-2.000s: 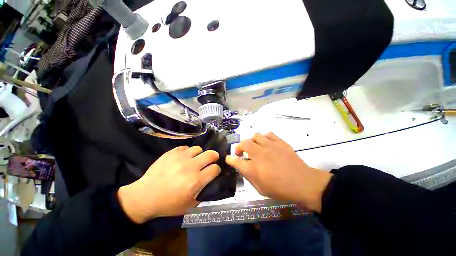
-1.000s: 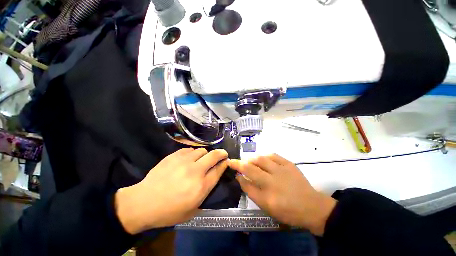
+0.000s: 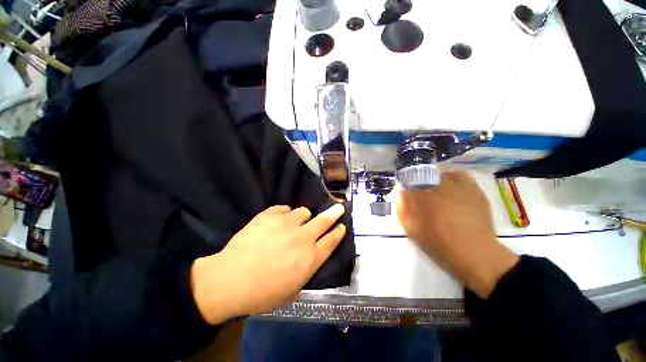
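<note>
The black garment (image 3: 163,134) spreads left of the needle area of the white sewing machine (image 3: 453,92). Its folded edge ends under my left hand (image 3: 273,258), whose fingertips press on the cloth just in front of the metal guard (image 3: 334,141). My left thumb is not clearly visible. My right hand (image 3: 453,226) is off the cloth, blurred, right of the presser foot area. Its fingertips are partly hidden behind the ribbed tension dial (image 3: 418,175), so I cannot tell whether it holds anything.
Yellow and red thread snips (image 3: 515,203) lie on the bed right of my right hand. A black cloth band (image 3: 602,92) drapes over the machine arm. A ruler strip (image 3: 354,311) runs along the front edge. Patterned cloth (image 3: 92,18) lies at the back left.
My right hand has left the cloth edge and moved right and back, towards the tension dial. My left hand stays on the cloth. The view has shifted left, so the machine appears farther right.
</note>
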